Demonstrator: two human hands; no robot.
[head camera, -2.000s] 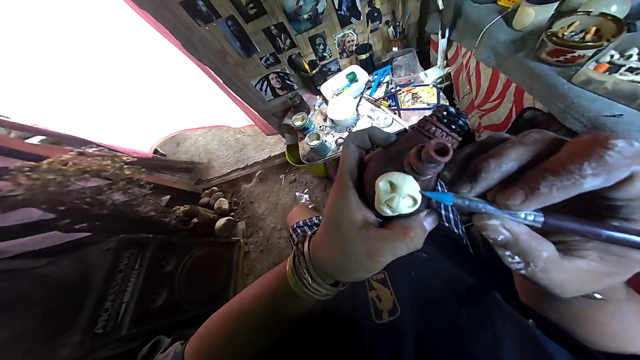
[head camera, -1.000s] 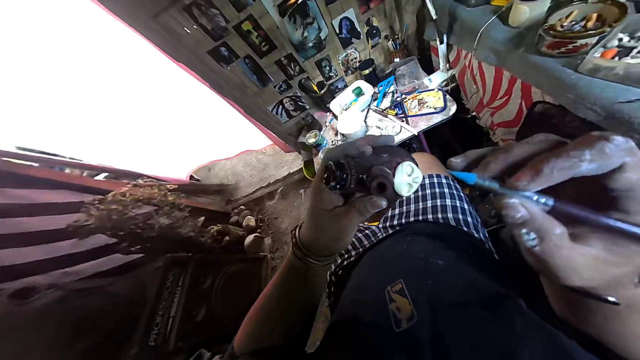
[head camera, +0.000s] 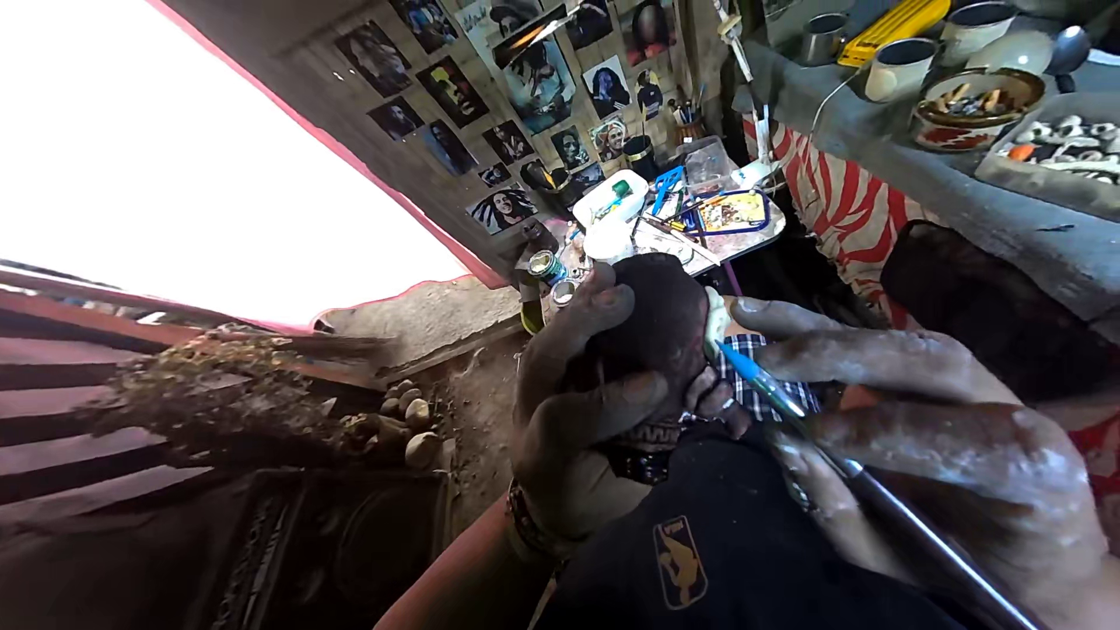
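My left hand (head camera: 577, 411) grips a dark brown rounded carved piece (head camera: 656, 315), its smooth side facing up. On the piece's right edge sits a pale cream modelled face (head camera: 716, 322), now seen edge-on. Between its fingers my right hand (head camera: 936, 446) holds a slim tool with a blue tip (head camera: 739, 360) and a metal ferrule. That tip meets or nearly meets the lower edge of the cream part; contact is hard to tell. A fingertip of my right hand is close to the cream part's upper edge.
Beyond my hands, a small table carries a white plastic tub (head camera: 612, 199), a paint-smeared tray (head camera: 735, 213), brushes and open cans (head camera: 547, 265). At right, a ledge (head camera: 910, 149) holds mugs, an ashtray (head camera: 978, 107) and a box of small pieces (head camera: 1067, 144). Round objects lie on the floor.
The carved piece has been turned: the cream face pointed toward the camera before and is edge-on now. My right hand, apart from the piece a second ago, has come up to it with the blue-tipped tool.
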